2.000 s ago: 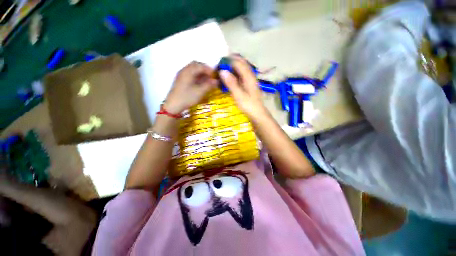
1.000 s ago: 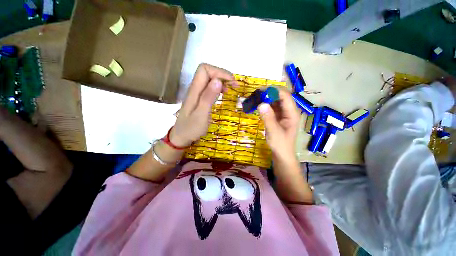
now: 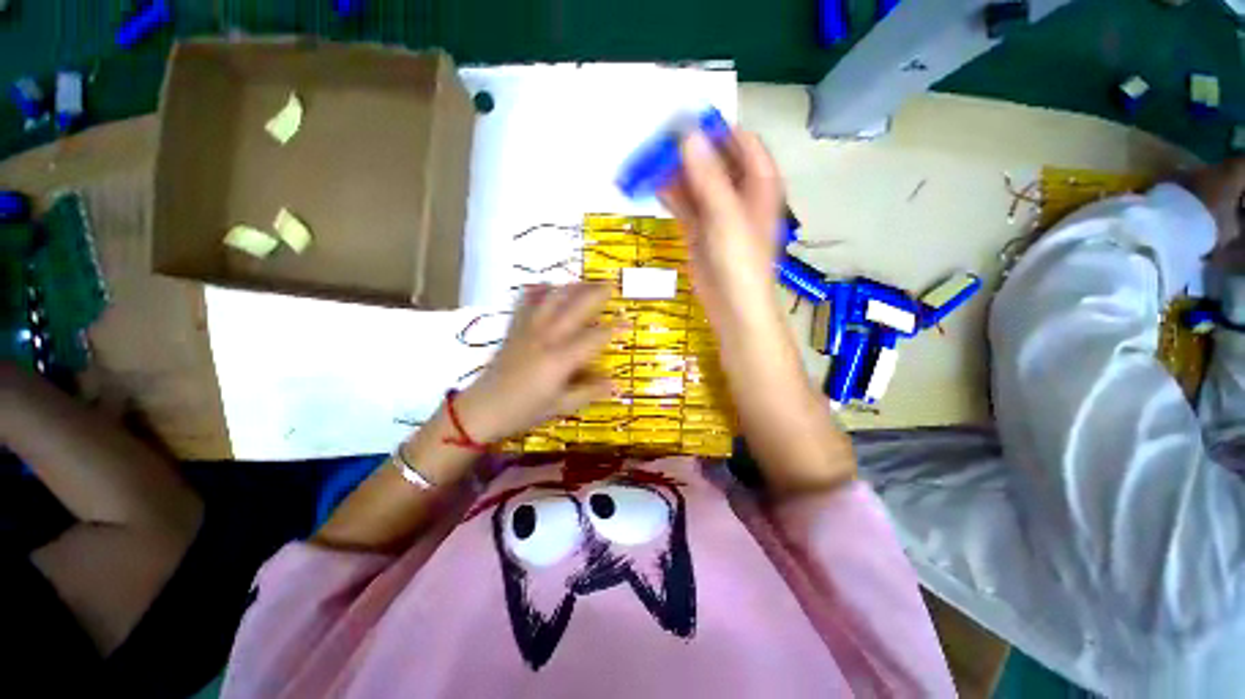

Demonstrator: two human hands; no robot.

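Note:
Rows of yellow-wrapped parts point(image 3: 655, 369) lie side by side on the white sheet point(image 3: 546, 150), thin leads sticking out at their left. A white adhesive pad point(image 3: 647, 283) lies on the upper rows. My left hand point(image 3: 553, 348) rests on or just over the left part of the rows, fingers spread, with nothing visible in it. My right hand point(image 3: 724, 184) holds a blue battery cell point(image 3: 669, 153) above the sheet, beyond the rows. The cell is blurred.
An open cardboard scrap box point(image 3: 307, 280) with several pale-yellow slips stands at left. Spare blue cells point(image 3: 857, 358) are piled at right. A grey post point(image 3: 901, 68) stands at the back right. Neighbours' arms are at both sides, one in a white sleeve point(image 3: 1106, 328).
My right hand has moved up and away with the blue cell. My left hand has come down onto the rows, fingers spread. A white pad now shows uncovered on the upper rows.

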